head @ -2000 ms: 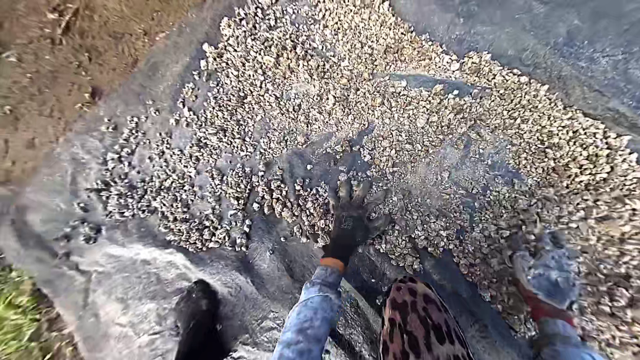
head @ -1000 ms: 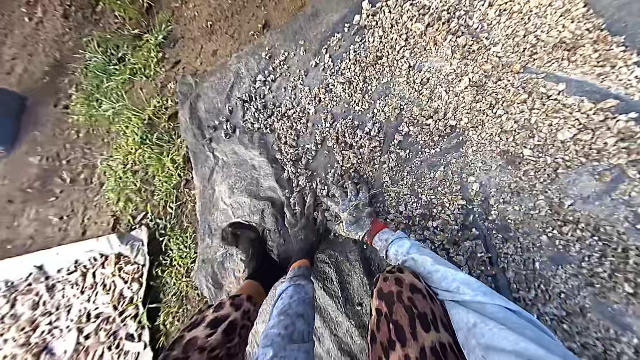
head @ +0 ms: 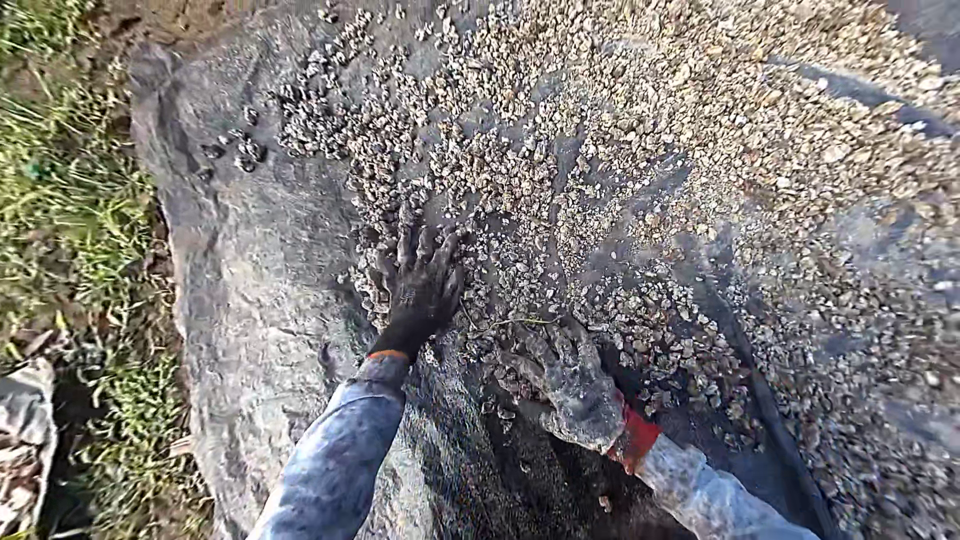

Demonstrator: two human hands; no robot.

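Note:
Small pale pieces, perhaps dried chips or shells (head: 637,135), lie scattered over a dark plastic sheet (head: 255,300). My left hand (head: 420,289), in a dark glove with an orange cuff edge, rests palm down with spread fingers on the near left part of the pieces. To its lower right, my right hand (head: 570,382) wears a greyish, dirty glove with a red cuff and touches the pieces with its fingers apart. A thin stalk (head: 521,322) lies between the hands. Whether anything is under the palms is hidden.
Grass (head: 90,247) and bare soil border the sheet's left edge. At the lower left is the edge of another pale sheet (head: 49,420) with flat pieces on it. Darker clumps (head: 247,150) lie near the upper left. A raised fold (head: 757,382) runs through the sheet on the right.
Both hands were close together near my feet a second ago; they are now farther apart, over the pieces. My legs and feet have left the view, which has shifted.

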